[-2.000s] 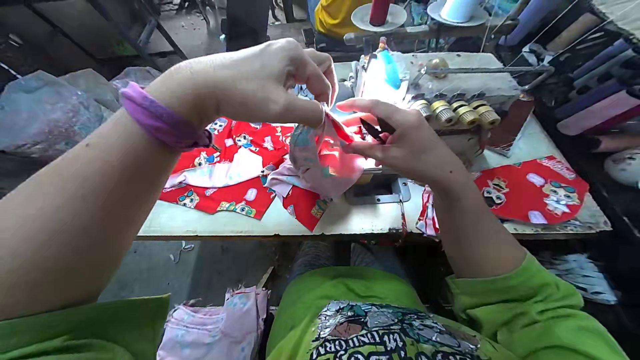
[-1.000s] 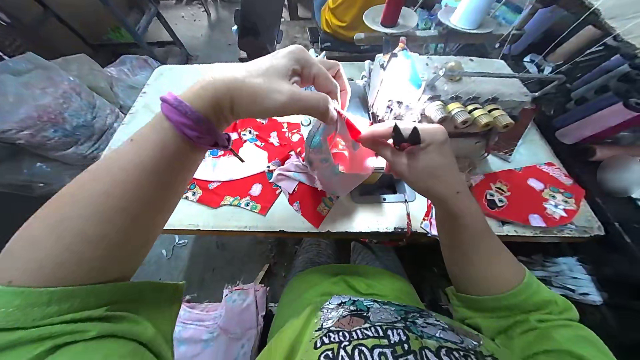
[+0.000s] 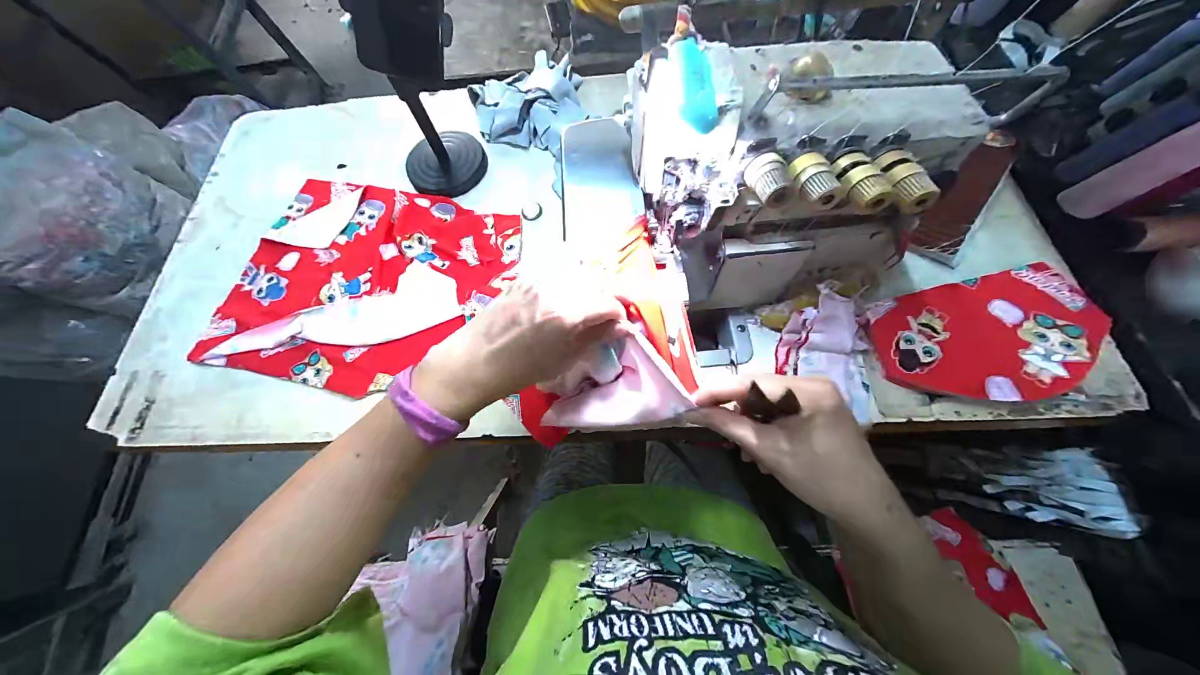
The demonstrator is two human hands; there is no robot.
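Observation:
Before the lit needle area of an overlock sewing machine point(image 3: 778, 216), my left hand point(image 3: 534, 337) grips a folded piece of red printed fabric whose pale pink underside point(image 3: 628, 389) shows. The piece's near right corner is pinched between the fingers of my right hand point(image 3: 787, 422), which also has small dark thread snips point(image 3: 771, 403) tucked in it. More red printed fabric point(image 3: 375, 272) lies on the table to the left of my left hand. A red cut piece point(image 3: 994, 333) rests at the table's right end. Glare hides the presser foot.
A black stand with a round base point(image 3: 447, 164) and a grey cloth point(image 3: 530, 103) are on the white table point(image 3: 159, 375). Thread tension dials point(image 3: 834, 178) line the machine front. Plastic bags point(image 3: 84, 206) sit at left. Pink fabric point(image 3: 422, 581) hangs below the table edge.
Both hands have come down from above the table to its front edge by the machine, still with the fabric. The left red fabric, partly covered by my arm earlier, now shows more fully.

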